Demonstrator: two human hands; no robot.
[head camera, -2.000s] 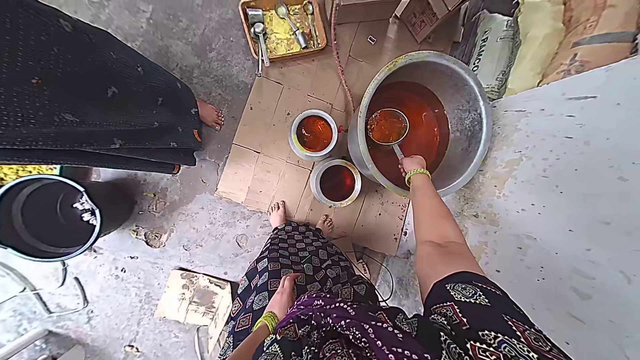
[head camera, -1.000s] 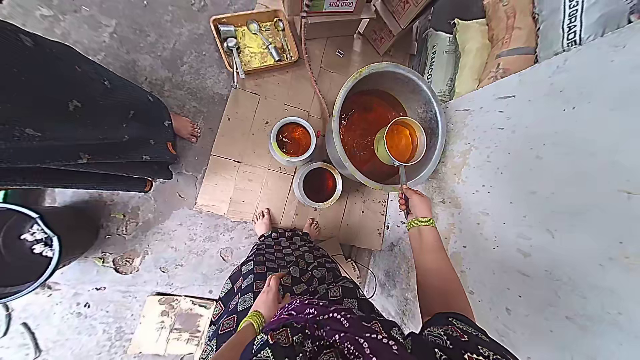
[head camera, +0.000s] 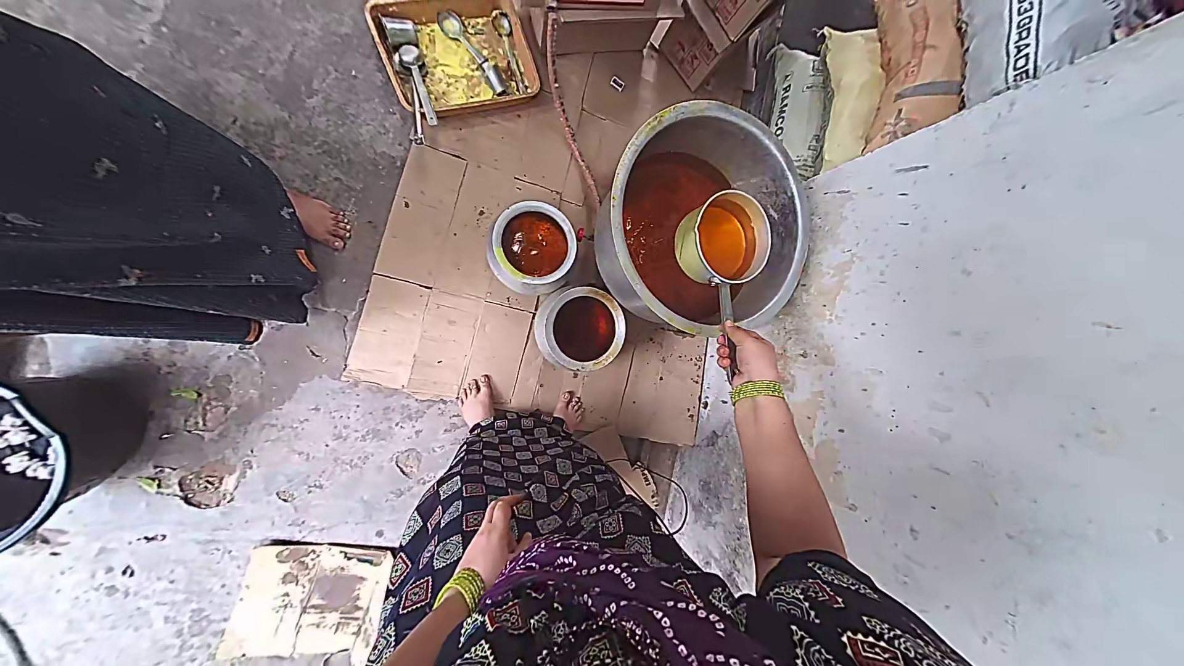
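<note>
My right hand (head camera: 747, 353) is closed on the handle of a metal saucepan (head camera: 727, 239), which holds orange liquid. The saucepan hangs over the near right part of a large metal pot (head camera: 777, 185) with red-orange liquid in it. Left of this pot stand two small metal pots, one (head camera: 502, 268) with orange-red liquid, the other (head camera: 548, 344), nearer to me, with darker red liquid. My left hand (head camera: 499, 541) rests against the patterned skirt, its fingers loosely bent, and nothing shows in it.
Flattened cardboard (head camera: 416, 314) lies under the pots. A tray (head camera: 462, 104) with spoons and a metal cup stands at the far left. Sacks (head camera: 851, 102) lie behind the large pot, beside a pale wall (head camera: 999, 324). At left are a person's foot (head camera: 321, 222) and a dark bucket (head camera: 57, 462).
Two seconds ago the saucepan was down at the liquid in the large pot. It has since been raised and moved toward the pot's right side, with orange liquid in it.
</note>
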